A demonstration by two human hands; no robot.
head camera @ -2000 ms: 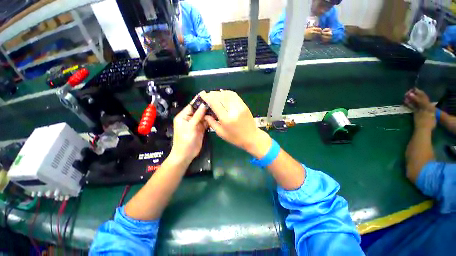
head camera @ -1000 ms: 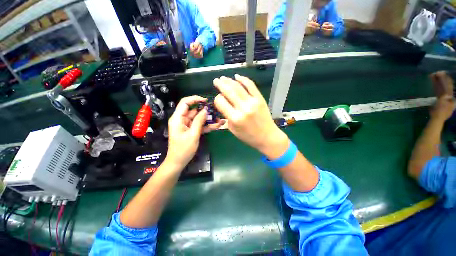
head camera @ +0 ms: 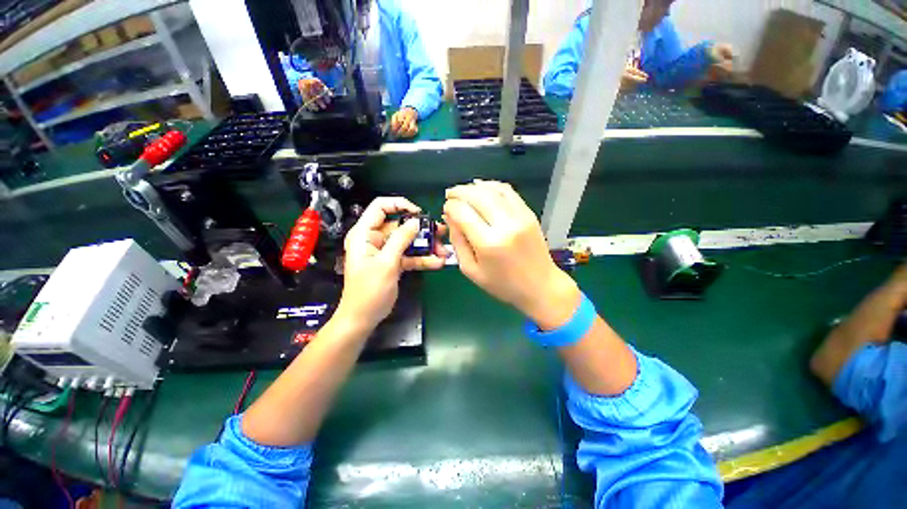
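A small dark electronic module (head camera: 422,237) with a white spot is held between the thumb and fingers of my left hand (head camera: 376,263). My right hand (head camera: 497,239) is just to the right of the module, its fingers bent together and pointing towards it. Its fingertips are partly hidden, and I cannot tell whether they hold something small. A blue wrist strap (head camera: 563,320) is on my right wrist.
The black test fixture (head camera: 269,323) with red-handled toggle clamps (head camera: 301,239) is at left, beside a white vented box (head camera: 91,313). A solder spool (head camera: 680,264) stands right of the white post (head camera: 587,129). People in blue sit opposite; an arm (head camera: 863,316) is at right.
My hands were together on the module; they then came apart. My right hand's raised fingers have since bent in, close to the module. The neighbour's arm at right has moved lower.
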